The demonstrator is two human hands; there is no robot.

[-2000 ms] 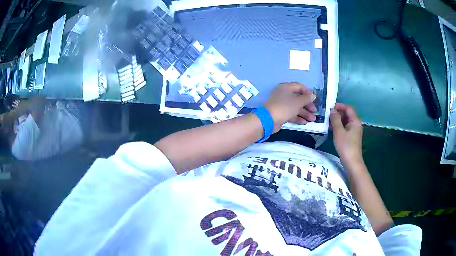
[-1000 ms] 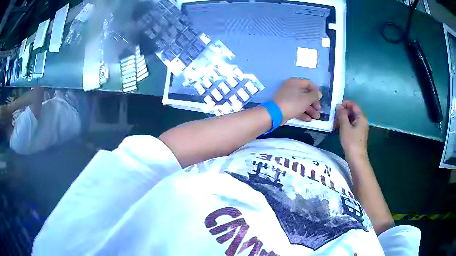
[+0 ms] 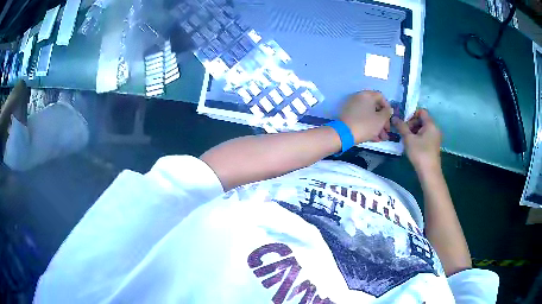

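Observation:
A wide grey panel (image 3: 321, 56) with a fine vent pattern lies in a white foam border (image 3: 417, 53). A white square pad (image 3: 377, 66) is on its right part. My left hand (image 3: 367, 116), with a blue wristband, is over the panel's near right corner with curled fingers. My right hand (image 3: 421, 138) is at the same corner, its fingertips bent and very close to the left hand's. Whether either holds a small piece cannot be told. A die-cut adhesive sheet (image 3: 238, 56) with dark and silvery-white rectangles lies across the panel's left side.
A striped white-tab sheet (image 3: 156, 72) and long white sheets (image 3: 109, 65) lie on the green bench at left. A black corded hand tool (image 3: 508, 104) lies at right. Another panel's white edge (image 3: 531, 178) shows at far right. A person in white (image 3: 50, 133) is at left.
My right hand has moved left and up to meet my left hand at the panel corner. The left hand stays at that corner. The view has shifted slightly.

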